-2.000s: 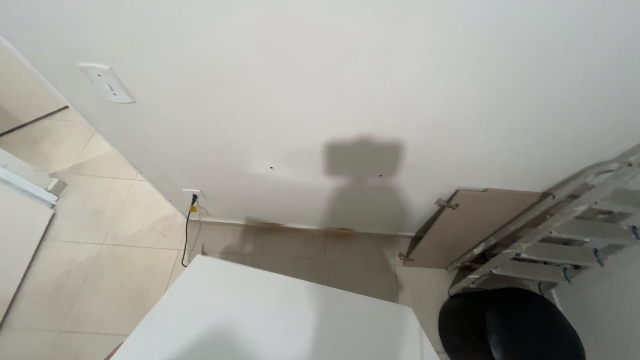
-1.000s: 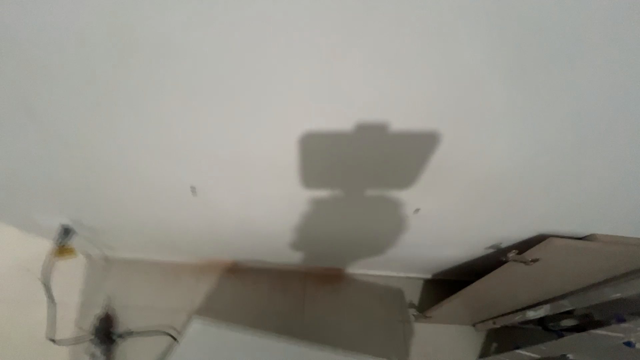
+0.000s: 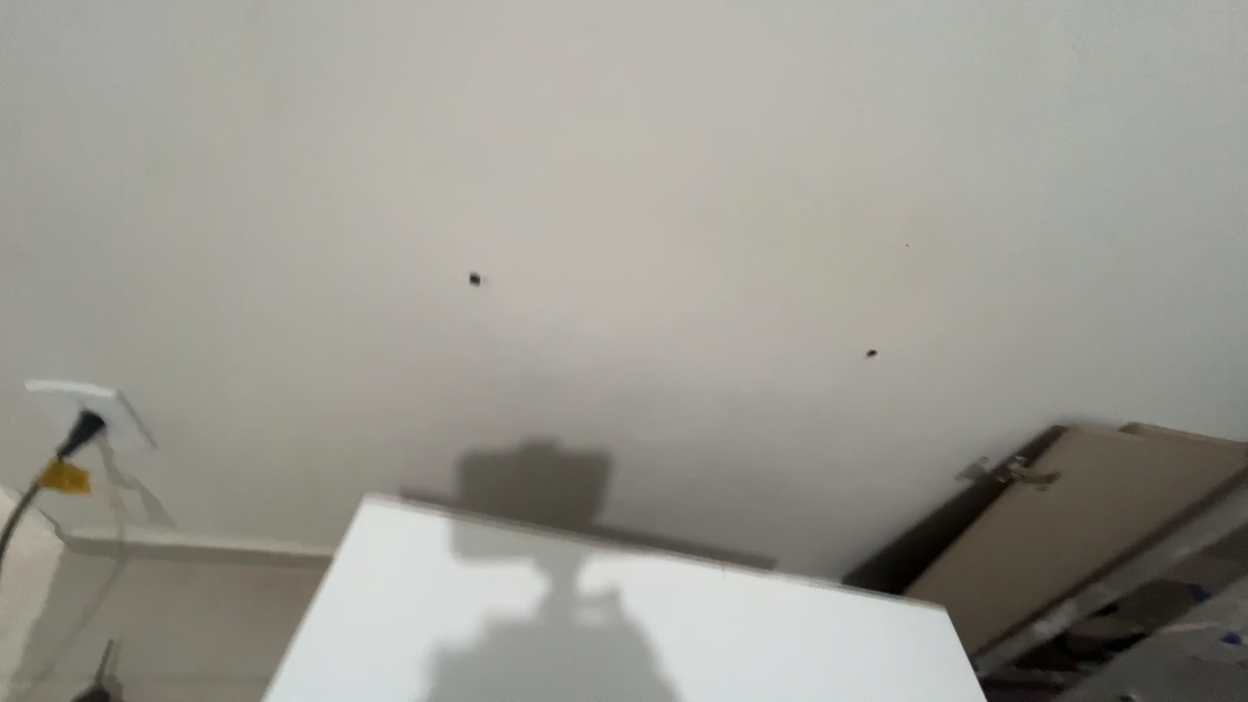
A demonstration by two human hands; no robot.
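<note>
Neither of my hands shows in the head view. A white panel or cabinet top [image 3: 780, 634] fills the lower middle, its far edge close to the wall. What bears it is hidden. On the pale wall [image 3: 624, 175] are two small dark holes, one left of centre [image 3: 475, 280] and one farther right [image 3: 872, 353]. A shadow of a head with a boxy device falls across the wall and the white surface.
At left, a black plug [image 3: 84, 429] with a yellow tag [image 3: 65, 477] sits in a wall outlet [image 3: 127, 414]. Beige boards [image 3: 1063, 517] with a metal hinge [image 3: 1024, 473] lean against the wall at right, beside part of a metal ladder [image 3: 1121, 619].
The view has moved closer to the wall. The white surface now reaches higher over the lower wall than one second ago, and the shadow falls partly on it.
</note>
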